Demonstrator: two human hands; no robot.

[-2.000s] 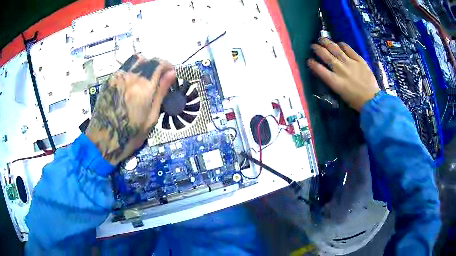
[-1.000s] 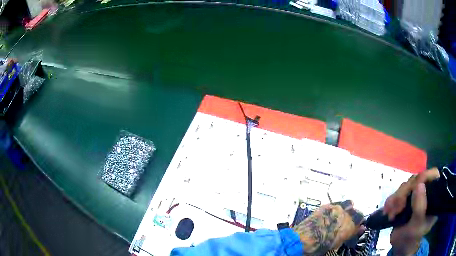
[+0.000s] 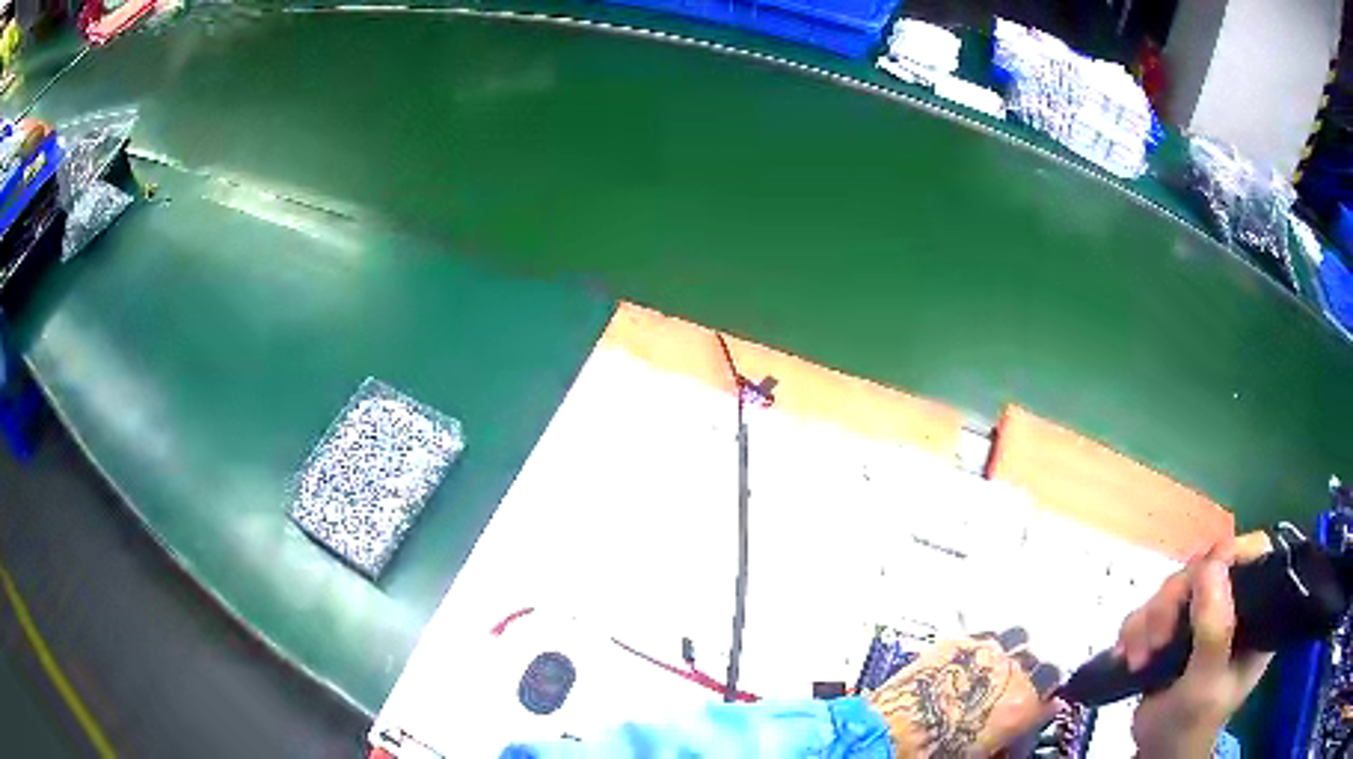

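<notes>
My right hand [image 3: 1195, 630] is at the lower right, wrapped around a black electric screwdriver [image 3: 1128, 675] that points left and down. My tattooed left hand [image 3: 965, 694] is beside the screwdriver's front end, over the motherboard. Its fingertips have dark covers or something dark on them; whether it grips anything is unclear. The white back panel [image 3: 623, 519] lies on the bench, with a black cable [image 3: 742, 534] across it. Only a small part of the blue motherboard [image 3: 890, 657] shows; the hands and the picture's lower edge hide the rest. The screwdriver tip is hidden.
An orange foam edge [image 3: 1113, 482] borders the panel's far side. A speckled packet [image 3: 377, 478] lies on the green bench [image 3: 490, 163] to the left. White packets [image 3: 1071, 97] and a blue tray [image 3: 801, 21] are at the back. A blue tray of boards [image 3: 1306, 697] is at the right edge.
The view has swung left. My right hand has gone from the bench beside the panel to holding the screwdriver over it. My left hand stays over the motherboard. Over the last second both hands barely moved.
</notes>
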